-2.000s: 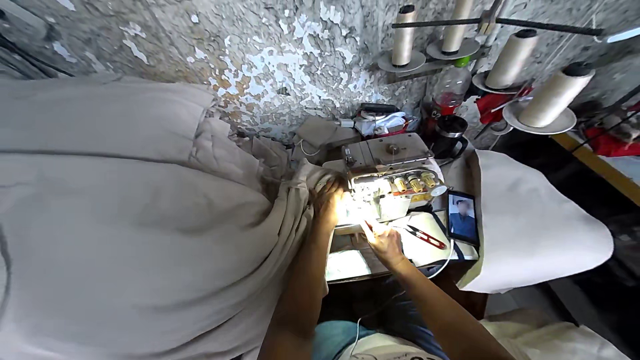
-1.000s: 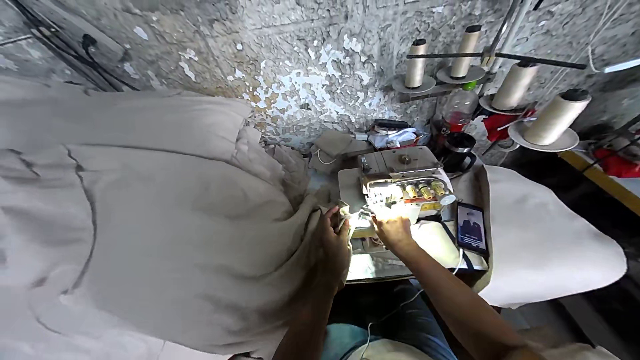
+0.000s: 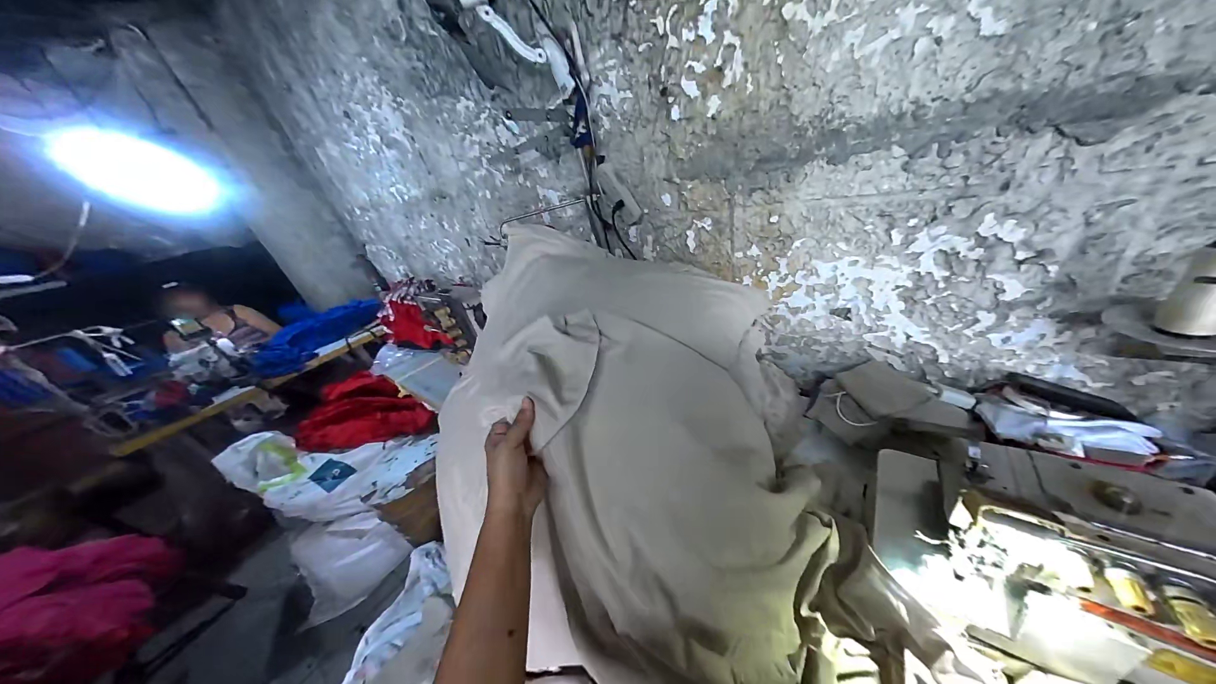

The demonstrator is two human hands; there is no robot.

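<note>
My left hand (image 3: 514,458) reaches up from the bottom centre and grips the edge of a beige fabric piece (image 3: 684,456), thumb up and fingers curled over the cloth. This cloth is spread in a large, wrinkled heap that rises toward the wall. Its right end bunches beside a lit sewing machine (image 3: 1035,532), which has several threads and small yellowish parts at its front. My right hand is out of view.
A peeling wall (image 3: 855,171) stands behind. On the left are red cloth (image 3: 366,413), white plastic bags (image 3: 347,560), pink cloth (image 3: 85,608) and blue cloth (image 3: 323,337) on a long table. Another person (image 3: 218,323) sits farther back. A thread cone (image 3: 1189,294) stands at the right edge.
The view has swung far to the left. My left hand has moved from beside the machine to the beige cloth at the left. My right hand, at the machine before, has left the view.
</note>
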